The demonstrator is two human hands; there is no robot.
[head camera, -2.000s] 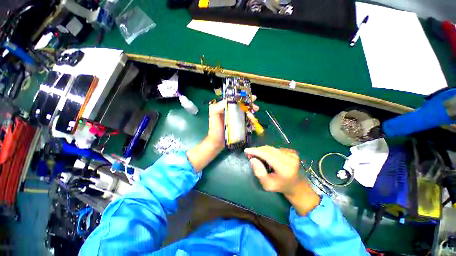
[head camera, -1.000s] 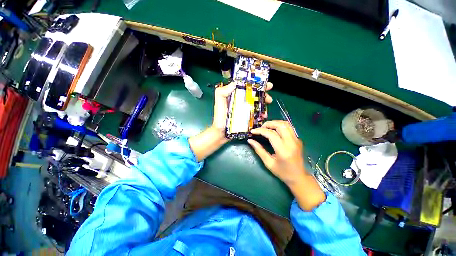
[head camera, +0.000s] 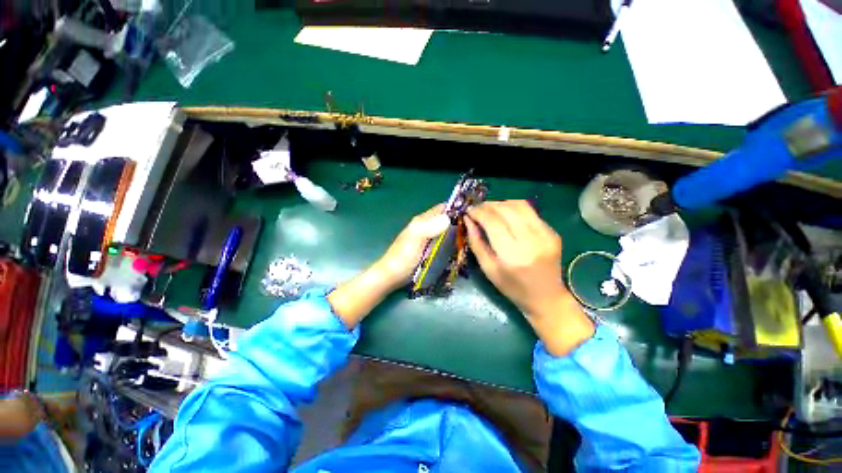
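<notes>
The opened phone [head camera: 441,249] is held tilted on its long side above the green mat, with its board end up and its grey battery area partly seen. My left hand [head camera: 413,245] grips it by the left edge. My right hand [head camera: 517,248] is at the upper right of the phone, its fingertips against the board end. Whether those fingers pinch a small part is hidden. Silvery screws [head camera: 287,276] lie scattered on the mat to the left.
A blue pen [head camera: 223,268] and a white dropper bottle [head camera: 315,194] lie left. A round pot [head camera: 617,200], blue electric screwdriver [head camera: 757,166], crumpled tissue [head camera: 654,259] and wire loop [head camera: 598,281] are right. The raised shelf edge [head camera: 503,135] runs behind. Another person's arm [head camera: 28,434] shows lower left.
The phone has turned from facing up to tilted on its side. My right hand has moved from the phone's lower end up to its board end. The camera view has shifted.
</notes>
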